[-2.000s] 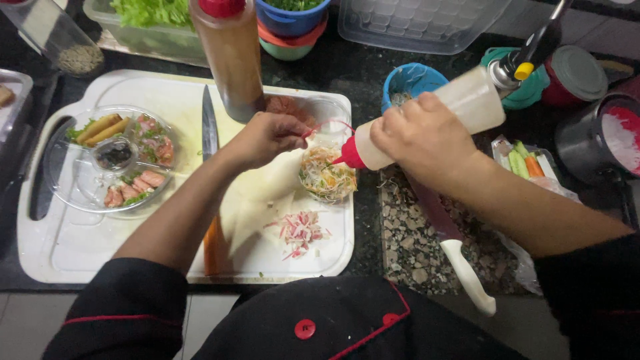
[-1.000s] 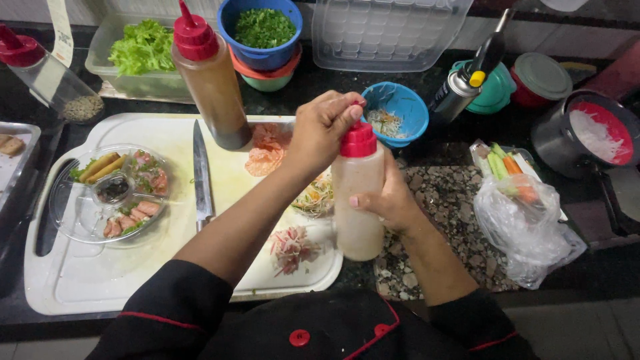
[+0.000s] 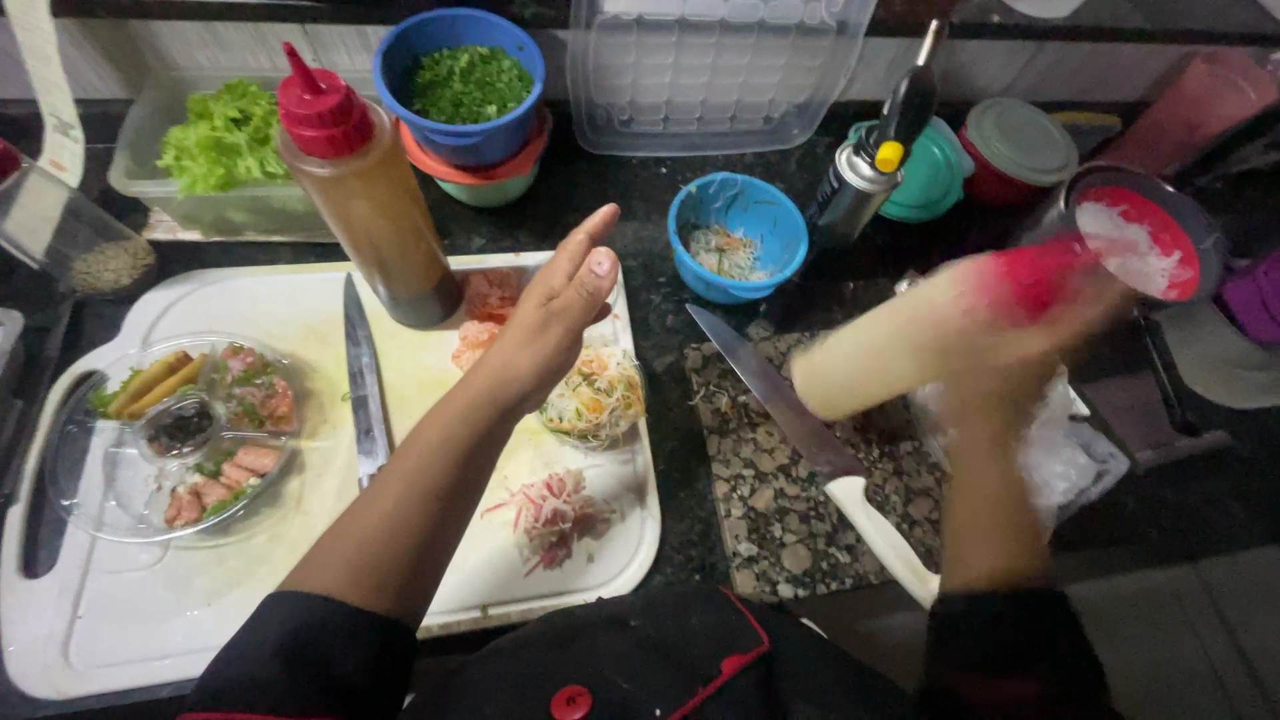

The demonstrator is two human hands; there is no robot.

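Note:
My right hand (image 3: 1030,345), blurred, grips a squeeze bottle of pale sauce (image 3: 880,335) near its red cap, with the bottle tilted over the right side. Nothing is in my left hand (image 3: 560,310), which is held above the white cutting board (image 3: 250,620) with its fingers extended. Just below it a clear bowl of shredded salad (image 3: 595,400) stands on the board, and shredded crab stick (image 3: 557,515) lies in a small pile in front. Orange fish slices (image 3: 475,345) lie partly behind my left hand. A knife (image 3: 365,385) and a divided clear platter of food (image 3: 110,480) are on the board's left part.
A brown sauce bottle (image 3: 375,210) stands at the board's back. Behind are lettuce (image 3: 225,135) and a blue bowl of chopped greens (image 3: 460,90). A light blue bowl (image 3: 735,285), a kitchen torch (image 3: 865,180), a white-handled knife (image 3: 880,530) on a stone-patterned board (image 3: 745,500) and a pot (image 3: 1200,200) are rightward.
The pale sauce bottle has moved right, away from my left hand, which touched its red cap one second ago. The bottle was tilted nozzle-down by the salad bowl two seconds ago.

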